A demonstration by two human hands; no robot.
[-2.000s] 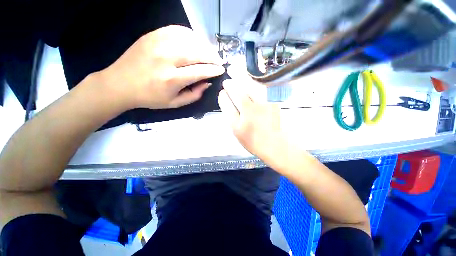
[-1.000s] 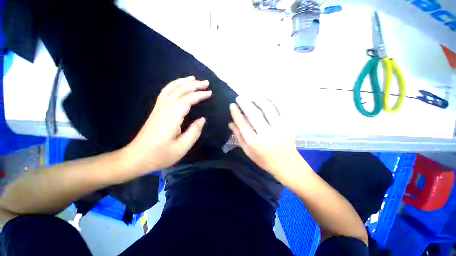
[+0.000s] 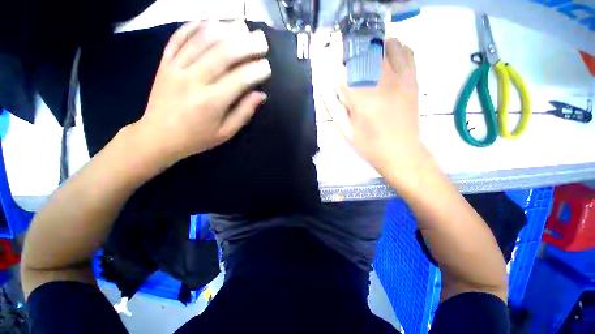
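A black fabric panel (image 3: 261, 150) lies on the white sewing table, its straight right edge running from beside the presser foot (image 3: 303, 44) down over the table's front edge. My left hand (image 3: 209, 85) rests flat on the panel, fingers slightly spread, left of the presser foot. My right hand (image 3: 385, 98) is on the table right of the panel's edge, not on the fabric, partly behind the ribbed grey cylinder (image 3: 364, 62). Its fingertips are partly hidden, and whether it holds anything cannot be told.
Scissors (image 3: 484, 107) with green and yellow handles and black thread snips (image 3: 570, 111) lie at the right. More black fabric (image 3: 45, 39) is at the upper left. Blue crates (image 3: 408, 261) and a red plastic stool (image 3: 569, 218) are below the table.
The panel has moved up under the machine's head, its right edge now straight beside the presser foot. Both hands have moved up; my right hand has left the fabric for the cylinder's side.
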